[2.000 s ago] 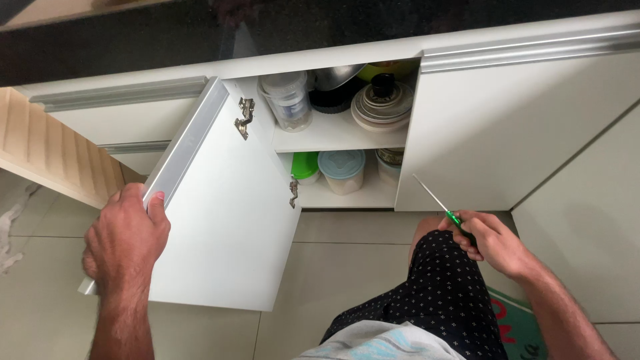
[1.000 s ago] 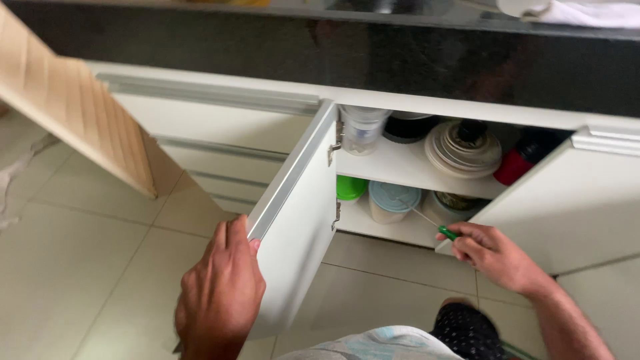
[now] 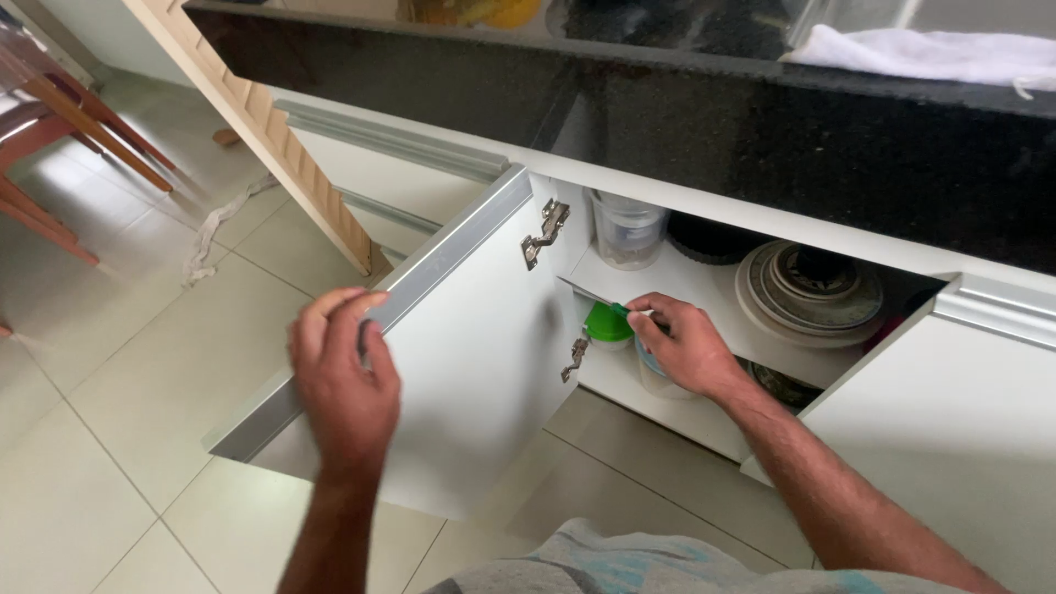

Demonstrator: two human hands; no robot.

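My left hand (image 3: 345, 371) is at the metal-edged rim of the open white cabinet door (image 3: 478, 355), fingers curled over its edge; whether they press on it is unclear. My right hand (image 3: 681, 342) holds a screwdriver (image 3: 619, 308) by its green handle, its thin shaft pointing left across the cabinet opening, between the upper hinge (image 3: 545, 234) and the lower hinge (image 3: 575, 360). The tip appears near the shelf's left end; contact cannot be told. Behind the right hand are a green-lidded container (image 3: 609, 323) and a tub, partly hidden.
Stacked plates (image 3: 813, 293) and a clear plastic container (image 3: 629, 231) stand on the cabinet shelf (image 3: 693, 289). A dark stone countertop (image 3: 660, 140) overhangs it, with a white cloth (image 3: 924, 56) on top. A slatted wooden panel (image 3: 264, 124) leans left, near wooden chair legs (image 3: 99, 140).
My right hand has brought the screwdriver from outside the cabinet to the opening's left side, by the hinges. The left hand remains at the door's edge. The view has shifted.
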